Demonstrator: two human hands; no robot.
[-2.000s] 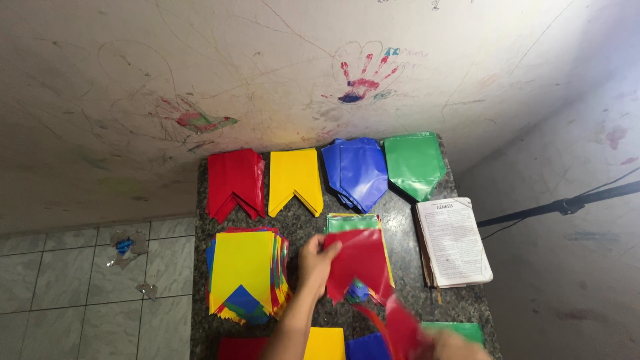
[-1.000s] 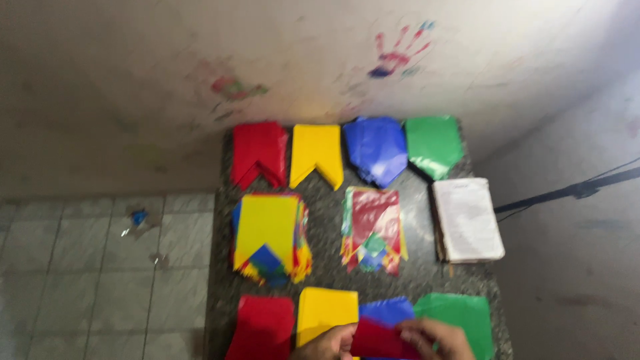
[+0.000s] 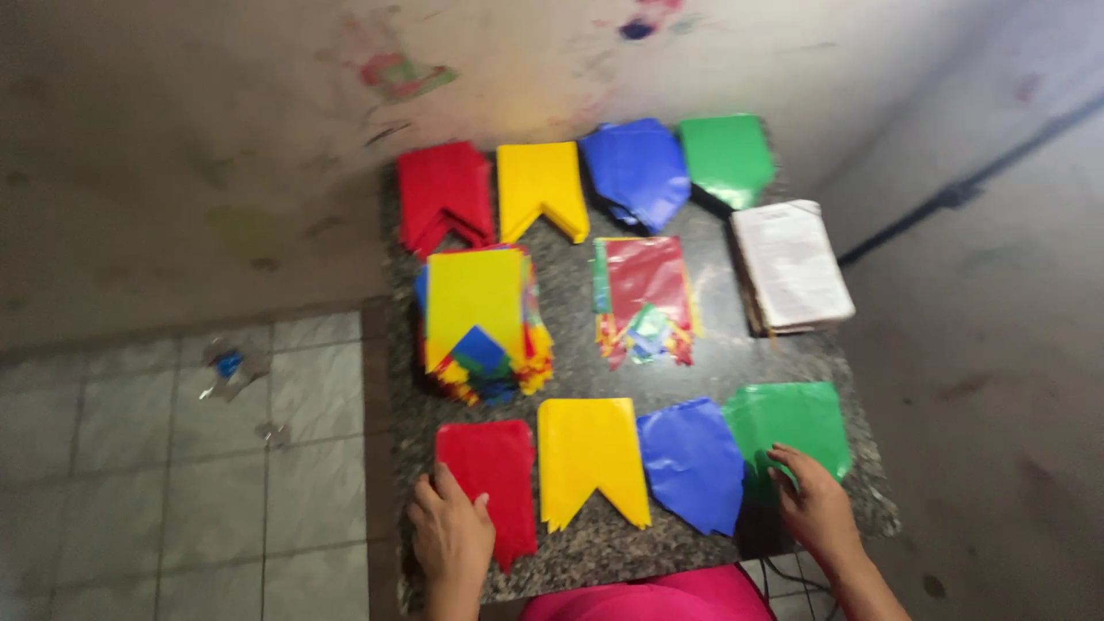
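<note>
My left hand (image 3: 453, 526) rests at the left edge of a stack of red plastic pennants (image 3: 492, 483) in the near row. Over the lower left part of the near green pennants (image 3: 798, 427) is my right hand (image 3: 811, 496), fingers slightly bent, holding nothing visible. Between them lie near yellow swallowtail pennants (image 3: 591, 457) and near blue pointed pennants (image 3: 694, 466). Mid-table are a thick mixed-colour pile topped with yellow (image 3: 474, 302) and a smaller mixed pile topped with dark red (image 3: 645, 272).
Along the wall side lie red (image 3: 444, 190), yellow (image 3: 542, 185), blue (image 3: 638, 172) and green (image 3: 729, 155) pennant stacks. An open book (image 3: 793, 267) is at the right of the granite tabletop (image 3: 565, 345). Plastic scraps (image 3: 228, 366) lie on the tiled floor.
The red pennant held in both hands one second ago is no longer in them. My left hand has moved left to the near red stack, and my right hand to the near green one.
</note>
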